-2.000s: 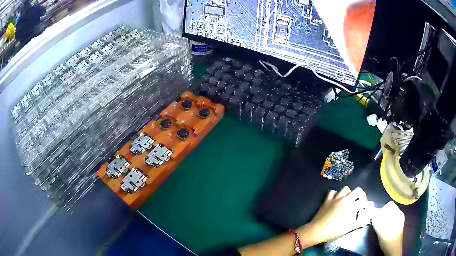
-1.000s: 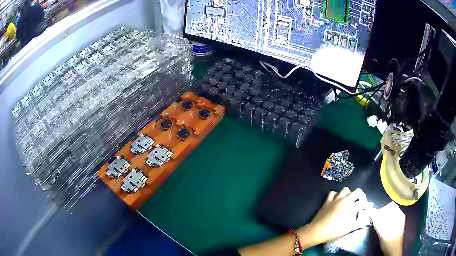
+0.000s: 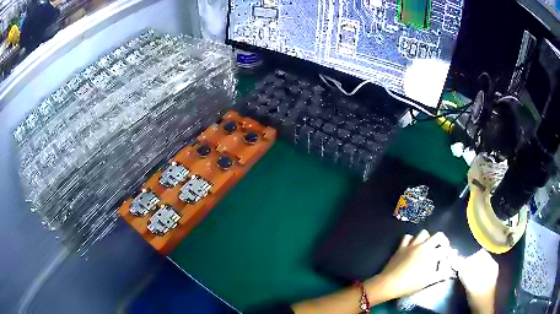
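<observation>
My left hand [image 3: 417, 264], with a red bracelet at the wrist, is at the lower right on the black microscope base plate [image 3: 356, 245]. My right hand [image 3: 480, 273] is beside it, below the cream-yellow ring light [image 3: 488, 227]. The fingertips of both hands meet in bright glare, so what they hold cannot be made out. The monitor [image 3: 344, 37] shows a magnified circuit board with a white blob at its lower right. A small pile of loose circuit boards [image 3: 414, 204] lies on the base plate above my left hand.
An orange fixture [image 3: 212, 178] holds several silvery boards at its near end; its far recesses show black. A tall stack of clear blister trays [image 3: 123, 135] stands at left. A black blister tray [image 3: 319, 119] lies below the monitor. A white printed sheet [image 3: 540, 260] is at the right edge.
The monitor first showed a white and orange blur at its right; now the board shows there, and the white blob has shifted slightly right since one second ago. The hands have barely moved.
</observation>
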